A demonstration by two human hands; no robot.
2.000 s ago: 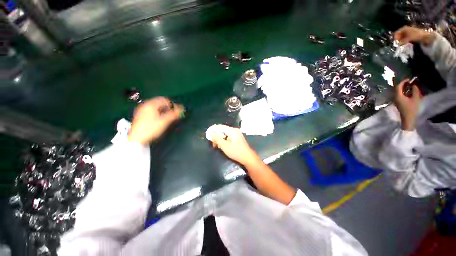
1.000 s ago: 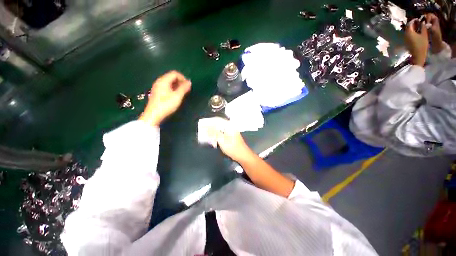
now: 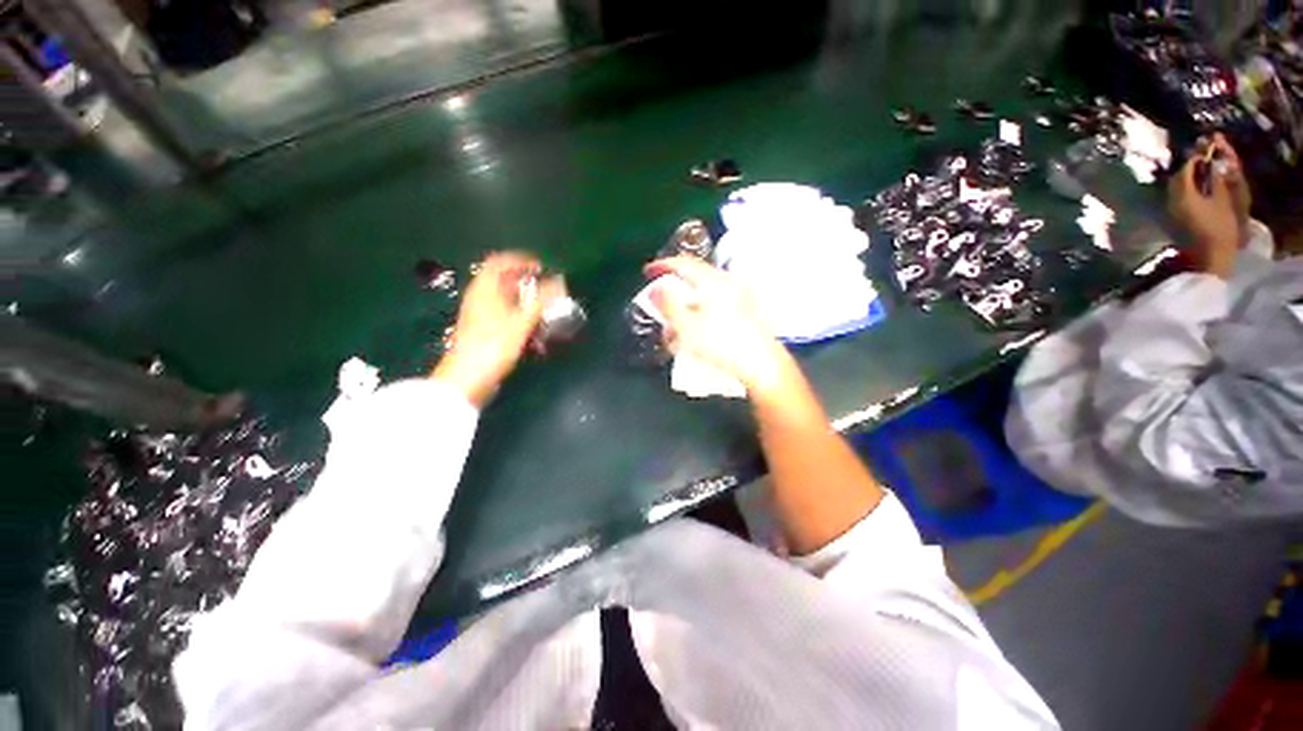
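Note:
My left hand is left of centre, just above the green bench. It holds a shiny keychain at its fingertips, blurred. My right hand is over the near clear bottle, with a white cloth pinched in its fingers. It partly hides that bottle; whether the cloth touches the top cannot be told. The far bottle stands behind my right hand. Loose white cloth sheets show below my right hand. Single keychains lie at left and beyond the bottles.
A white cloth stack sits on a blue tray. A keychain pile lies right of it. A larger pile and a crumpled cloth are at left. A coworker's hand is at right.
My right hand has moved up and right with the cloth, from beside the sheets to the near bottle. A shiny keychain now shows in my left hand. One keychain beyond the bottles is gone.

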